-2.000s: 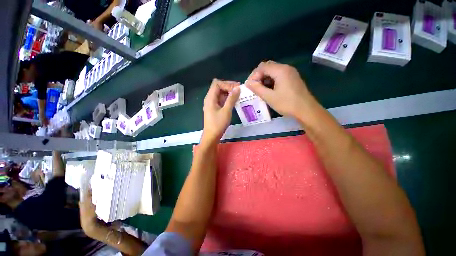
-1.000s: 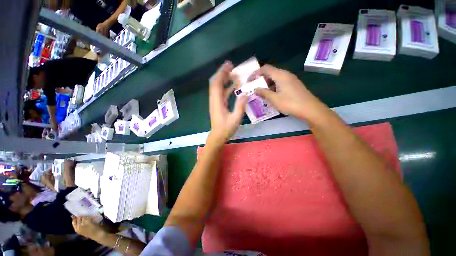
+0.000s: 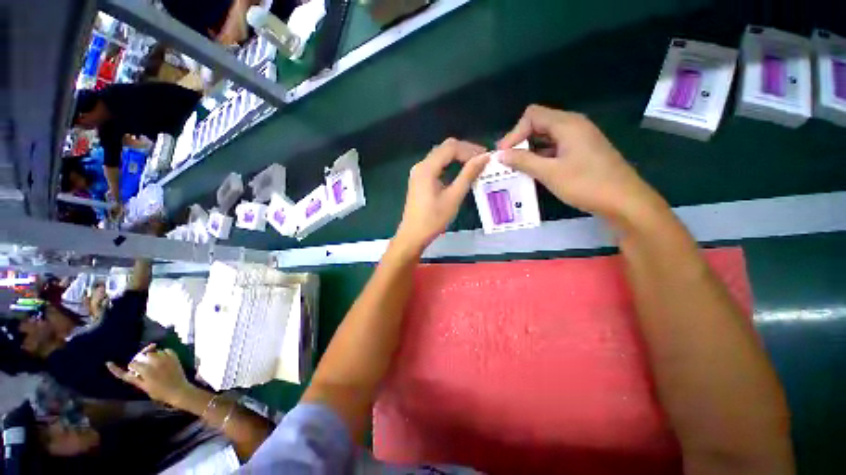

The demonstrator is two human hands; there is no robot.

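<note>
A small white retail box [image 3: 506, 204] with a purple picture on its front stands upright between my hands, over the pale metal rail [image 3: 594, 234]. My left hand [image 3: 443, 190] pinches the top left of the box with thumb and fingers. My right hand [image 3: 566, 162] pinches the top right. The fingertips meet at the top flap and partly hide it. Both forearms reach over the red foam mat [image 3: 529, 362]. What is inside the box cannot be seen.
Several white boxes [image 3: 691, 90] stand on the dark green conveyor at the upper right. More boxes [image 3: 313, 211] lie in a row at left, the nearest with its flap up. A stack of flat cartons [image 3: 246, 325] stands at lower left. A neighbouring person's hand [image 3: 160, 373] is beside it.
The raised flap seen a second ago is now down between my fingertips. The view has shifted, so the right-hand boxes appear further right. The neighbouring hand no longer holds a carton.
</note>
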